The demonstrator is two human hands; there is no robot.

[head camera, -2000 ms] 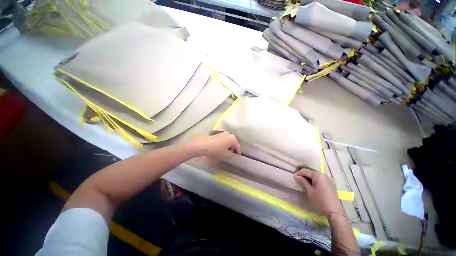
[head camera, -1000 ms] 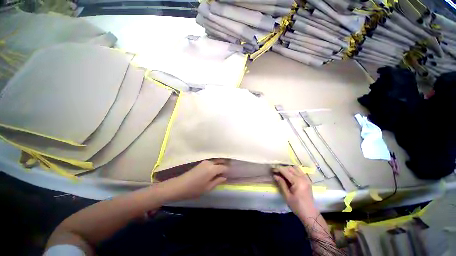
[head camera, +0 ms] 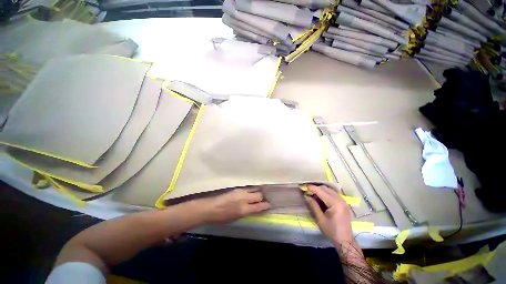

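A grey-beige panel [head camera: 255, 138] with yellow side edges lies in front of me, its front edge lifted over a darker grey-brown underside [head camera: 286, 198]. My left hand [head camera: 244, 203] lies at the front opening, its fingertips on the underside layer. My right hand [head camera: 324, 205] is at the right part of the opening, thumb and finger pinched at the lifted edge, with a small yellowish bit between them. A yellow strip [head camera: 277, 221] runs along the front below both hands.
Fanned panels [head camera: 83, 108] lie at left. Narrow strip pieces [head camera: 380, 177] lie right of the panel. Beyond them are a white piece [head camera: 436, 161] and a black cloth heap [head camera: 471, 122]. Folded bundles [head camera: 344, 28] are heaped at the back. Yellow scraps [head camera: 401, 242] hang at the table's front edge.
The view has swung right and down since two seconds ago. The panel's front edge now sits above the hands, with the underside showing. My left hand has moved slightly right along the opening since one second ago.
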